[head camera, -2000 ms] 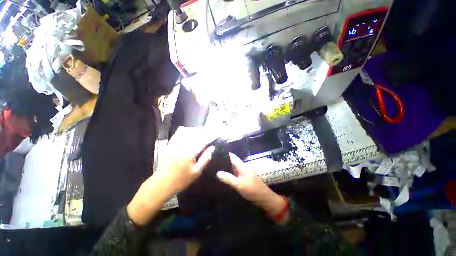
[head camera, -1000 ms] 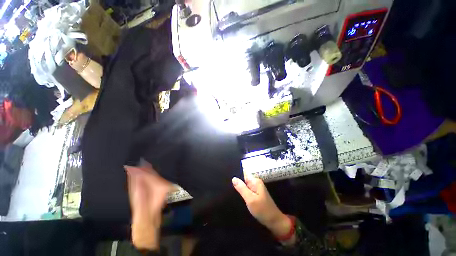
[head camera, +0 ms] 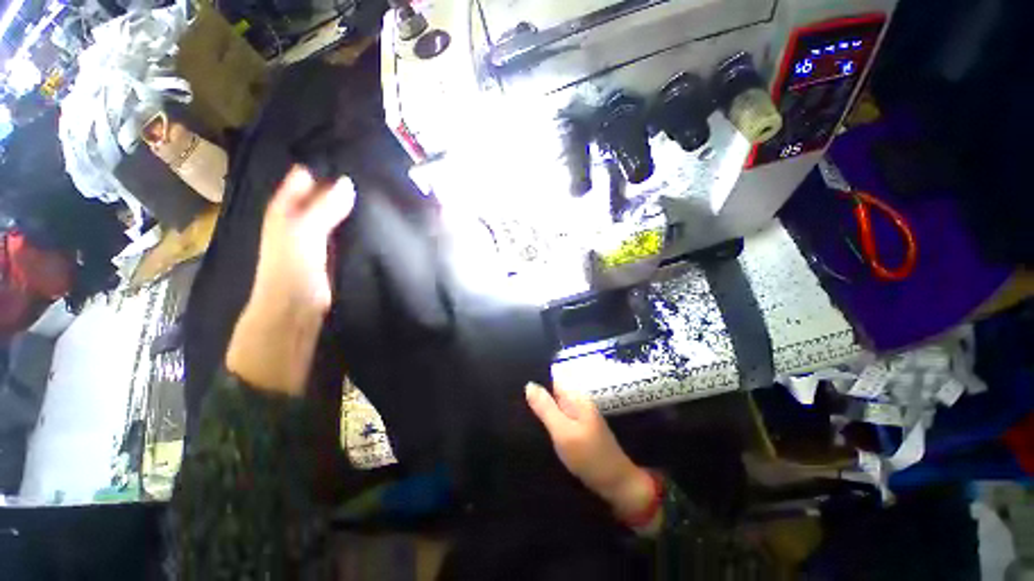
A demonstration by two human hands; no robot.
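A large limp black cloth (head camera: 420, 329) runs from the needle area down over the table's front edge, and more black cloth lies to its left. The white overlock machine (head camera: 635, 57) stands over it; lamp glare hides the needle and presser foot. My left hand (head camera: 301, 244) is on the black cloth left of the machine, thumb and fingers apart; its fingertips are blurred and its hold is unclear. My right hand (head camera: 581, 437) holds the cloth's right edge at the table's front edge, fingertips partly hidden at the cloth.
Red-handled scissors (head camera: 879, 236) lie on purple cloth (head camera: 935, 255) to the right. White scraps (head camera: 901, 397) hang at the table's right edge. A tangled white strips bundle (head camera: 113, 102) is at the back left by a carton (head camera: 227, 68). Dark lint lies on the white table (head camera: 805, 301).
My left hand has moved from the needle area down to the front edge, then up and away to the left. The black cloth is now spread wider. My right hand has shifted slightly down and right.
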